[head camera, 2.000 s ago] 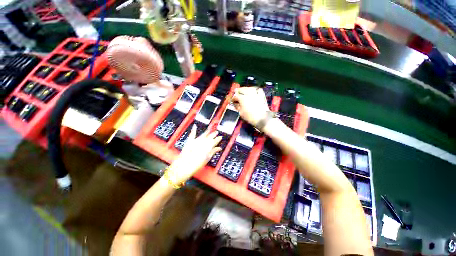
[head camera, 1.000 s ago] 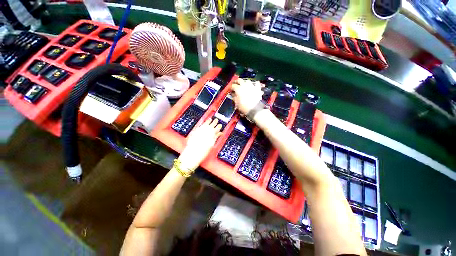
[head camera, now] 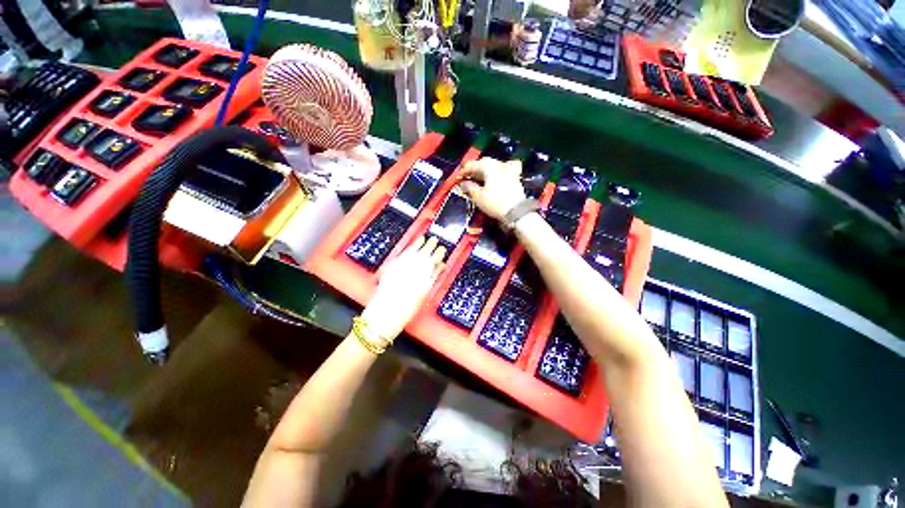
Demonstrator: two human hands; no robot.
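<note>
A red foam tray point(head camera: 486, 367) lies in front of me with several open black flip phones in it, screens up and keypads towards me. My left hand point(head camera: 409, 278) lies over the keypad of the second phone from the left, fingertips at the lower edge of its screen point(head camera: 453, 217). My right hand point(head camera: 493, 189) is at the upper end of the same screen, thumb and fingertips close together. Whether a film or lens is between them is too small to tell. The leftmost phone point(head camera: 417, 186) lies untouched.
A pink fan point(head camera: 318, 97), a black hose point(head camera: 145, 248) and a gold-edged box point(head camera: 238, 203) stand left. Another red tray point(head camera: 94, 174) holds closed phones. A blister tray point(head camera: 700, 372), tweezers point(head camera: 784, 427) and white paper point(head camera: 782, 462) lie right. Another red tray point(head camera: 695, 99) is across the line.
My right hand has gone from the third phone to the upper end of the second phone's screen. My left hand has moved with it to that phone. The view has shifted, so the tray appears further right.
</note>
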